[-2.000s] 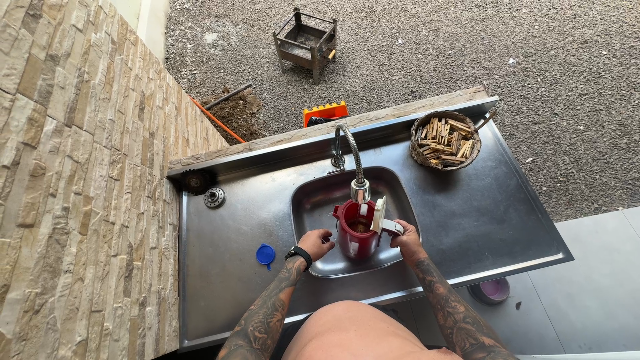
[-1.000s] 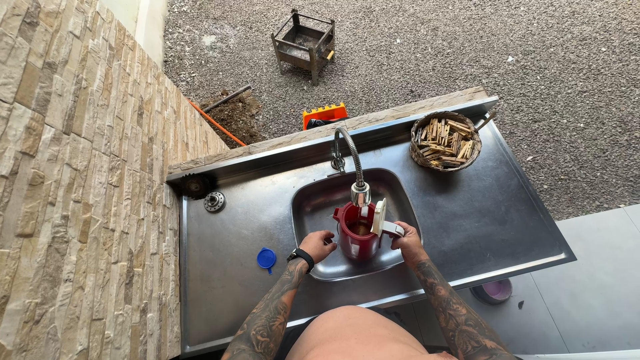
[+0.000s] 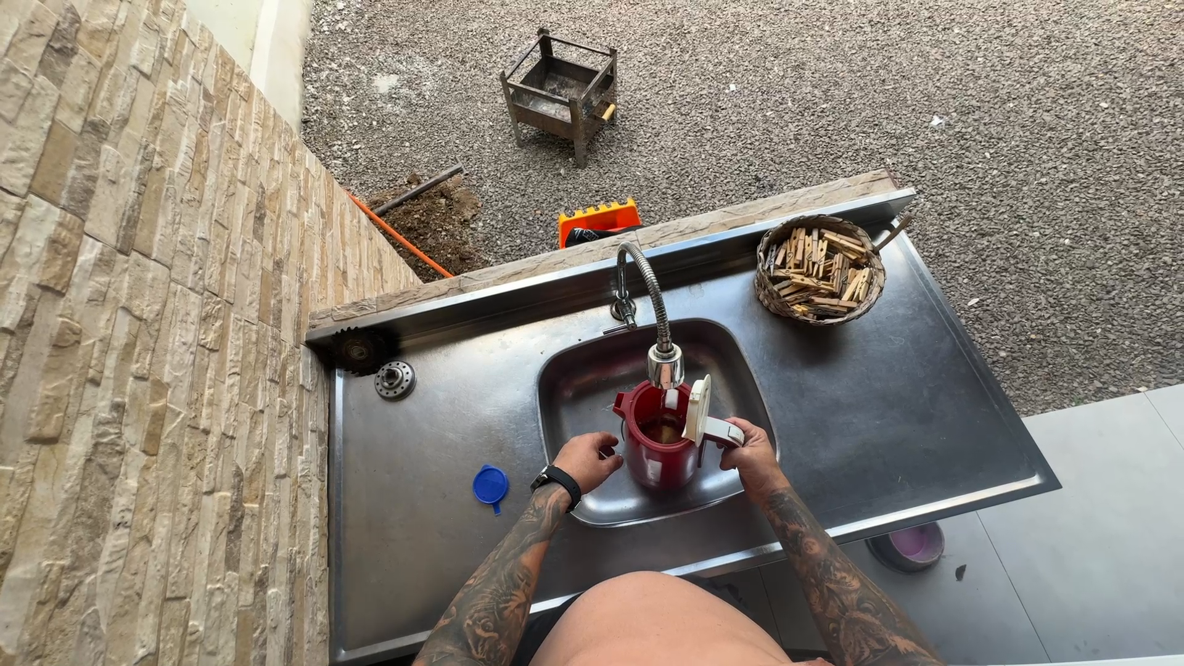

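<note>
A red pitcher (image 3: 659, 460) with its white lid (image 3: 697, 408) tipped up is in the stainless steel sink basin (image 3: 573, 388). Brownish liquid shows inside it. My right hand (image 3: 754, 458) grips the white handle (image 3: 724, 432). Directly over the pitcher's mouth hangs the spout of a flexible chrome faucet (image 3: 665, 364); whether water runs is hard to tell. My left hand (image 3: 589, 461), with a black wristband, is just left of the pitcher, fingers curled and nothing seen in them. A blue plastic lid (image 3: 490, 486) lies on the steel counter to the left.
A wicker basket (image 3: 766, 277) of wooden clothespins stands at the counter's back right. A metal sink strainer (image 3: 395, 380) and a dark round toothed object (image 3: 359, 350) are at the back left, near the stone wall (image 3: 185, 305). Beyond the counter, a metal fire box (image 3: 546, 116) stands on gravel.
</note>
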